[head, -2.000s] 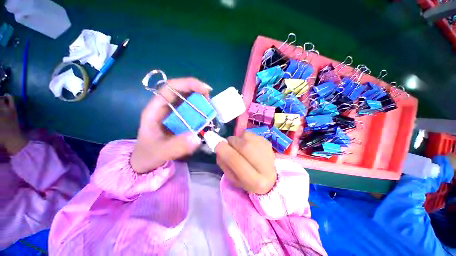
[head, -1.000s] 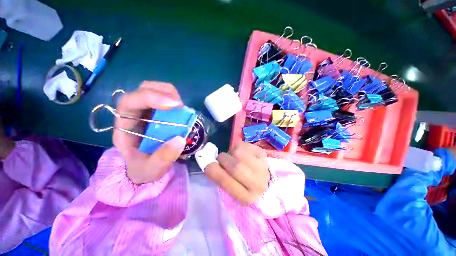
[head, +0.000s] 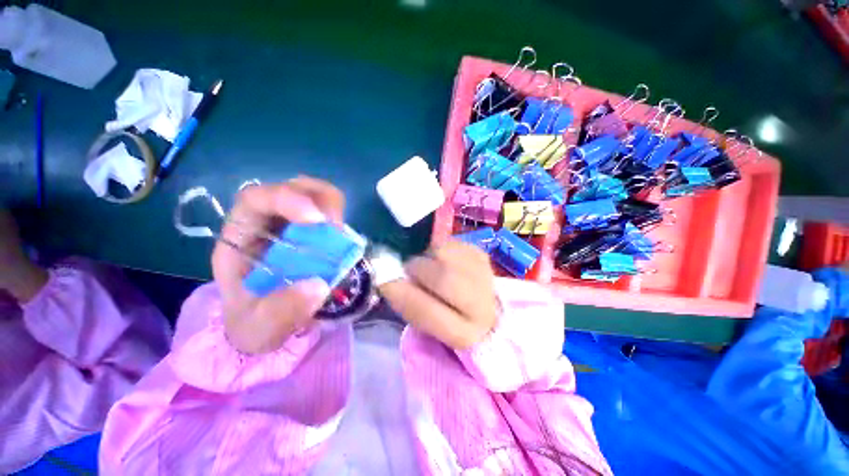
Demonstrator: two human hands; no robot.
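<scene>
My left hand (head: 270, 270) holds a blue binder clip (head: 307, 258), its wire handles pointing left. The clip's jaws grip a dark round watch head (head: 349, 290) with a shiny rim and red marks. My right hand (head: 445, 290) has a white wiping cloth (head: 384, 264) over a fingertip, at the upper right rim of the watch head. Whether the cloth touches the rim is blurred. The white solvent bottle (head: 411, 191) stands behind my hands, left of the tray. The red-pink compartment tray (head: 721, 270) holds several clipped pieces (head: 596, 212) in blue, teal, black, yellow and pink.
A tape roll (head: 119, 166) with tissue inside, a crumpled tissue (head: 158, 102) and a pen (head: 190, 130) lie at left on the green bench. A translucent bottle (head: 58, 45) is at far left, another (head: 789, 288) at right. People's pink (head: 84, 344) and blue (head: 773, 372) sleeves flank me.
Since a second ago, the clip and watch head have tilted and moved slightly down. My right hand and cloth have moved a little up, from the lower right of the rim to its upper right.
</scene>
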